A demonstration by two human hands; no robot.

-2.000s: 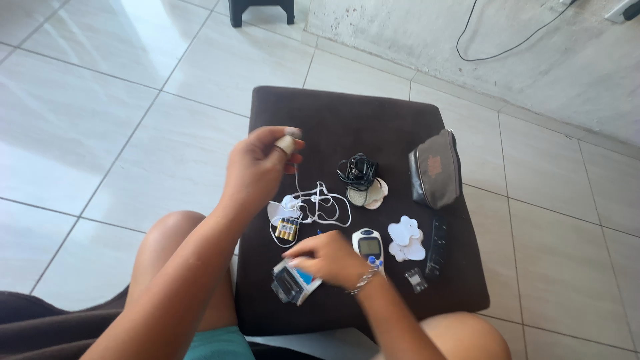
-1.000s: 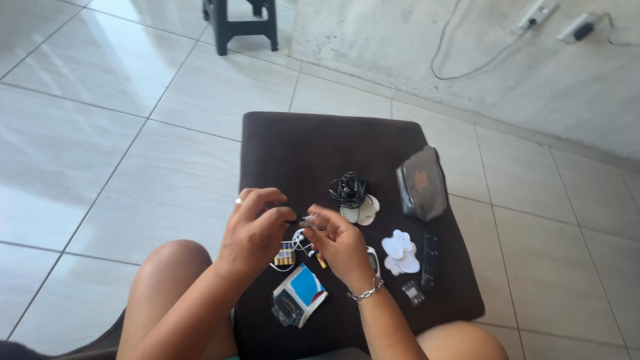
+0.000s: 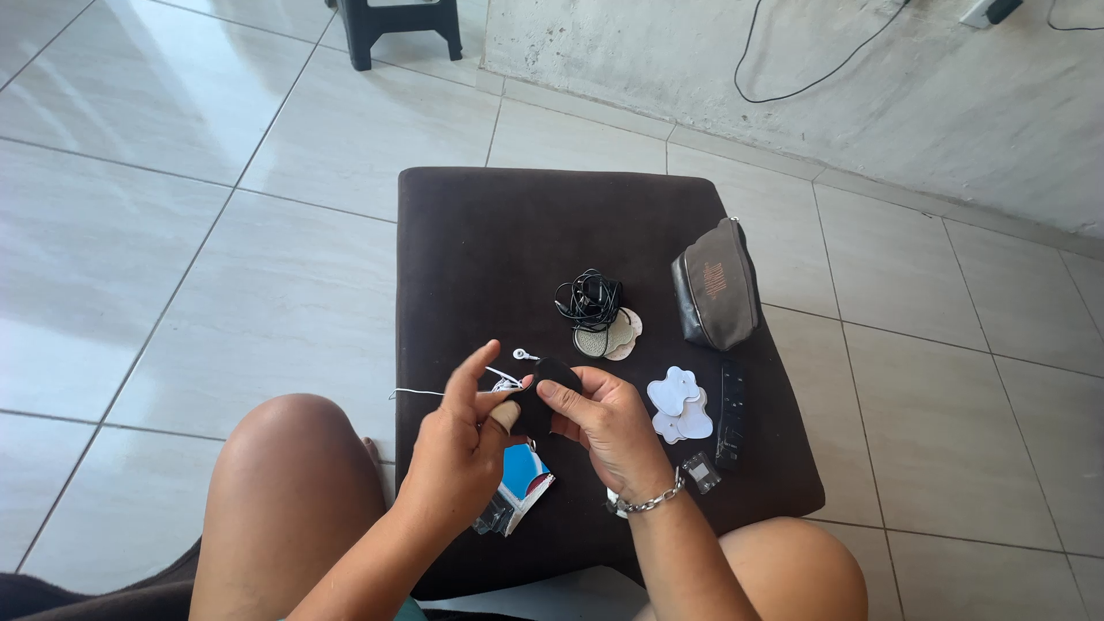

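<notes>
Both my left hand (image 3: 470,440) and my right hand (image 3: 608,423) grip a black, rounded flat pad (image 3: 554,379), its exact kind unclear. It is held between fingers and thumbs over the near half of a dark padded ottoman (image 3: 500,233). White lead wires (image 3: 504,378) with a round snap end lie just behind my fingers. Under my hands is a blue and white packet (image 3: 523,473) beside clear plastic. White electrode pads (image 3: 681,405) lie right of my right hand. A coiled black cable (image 3: 591,300) rests against beige pads (image 3: 623,335). My right hand hides most of a white device.
A grey zip pouch (image 3: 718,285) stands at the ottoman's right edge. Nearer me are a black strip (image 3: 730,414) and a small clear packet (image 3: 701,472). A dark plastic stool (image 3: 401,26) is on the tiled floor, near a wall with a hanging cable (image 3: 789,97).
My hands, apart two seconds ago, have come together, and a black pad now shows between them. The battery pack seen earlier is now hidden.
</notes>
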